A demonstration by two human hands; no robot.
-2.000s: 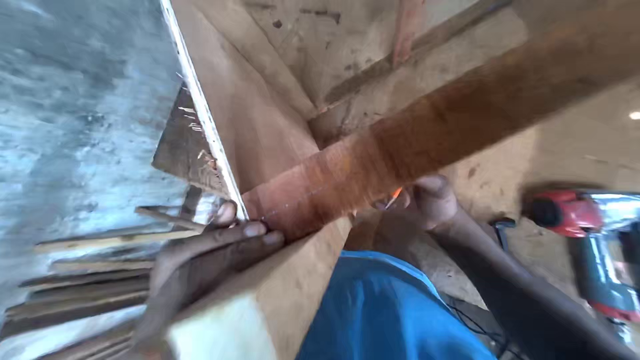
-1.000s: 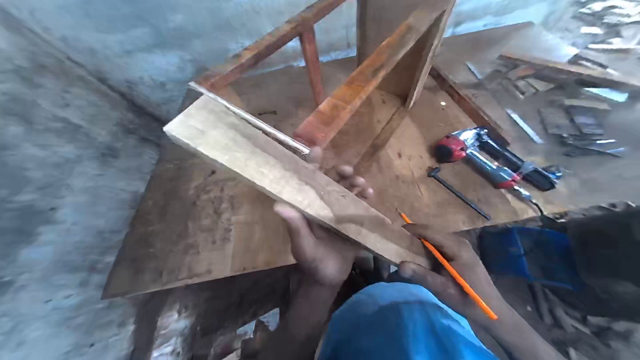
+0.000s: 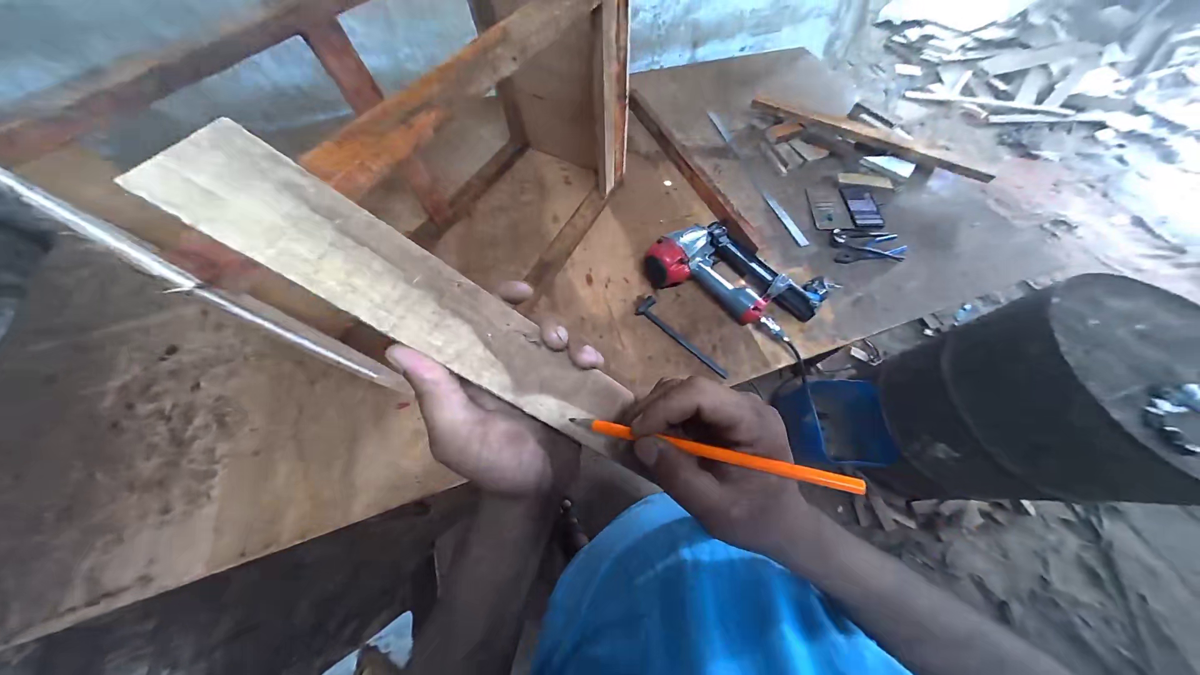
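Note:
A pale wooden board [image 3: 375,281] runs slantwise from the upper left to the middle of the view. My left hand [image 3: 487,431] grips it from below near its lower end, thumb on the near edge and fingertips showing over the far edge. My right hand [image 3: 717,450] pinches an orange pencil [image 3: 769,465], whose dark tip is at the board's face near that lower end; whether it touches cannot be told. Behind the board stands a reddish-brown wooden frame [image 3: 450,75]. A thin, light-edged strip [image 3: 281,328] lies left of the board.
On the plywood worktop [image 3: 309,469] lie a red and grey pneumatic nailer [image 3: 712,272] with its hose, a black hammer [image 3: 680,336], a metal ruler [image 3: 786,220], pliers [image 3: 867,248] and wood offcuts [image 3: 872,136]. A dark drum [image 3: 1012,394] and a blue container [image 3: 834,422] stand at right.
Two seconds ago the right hand was beside the reddish-brown piece; now its pencil is at the pale board's lower end. The pencil tip has come over the board since one second ago. The view has shifted greatly.

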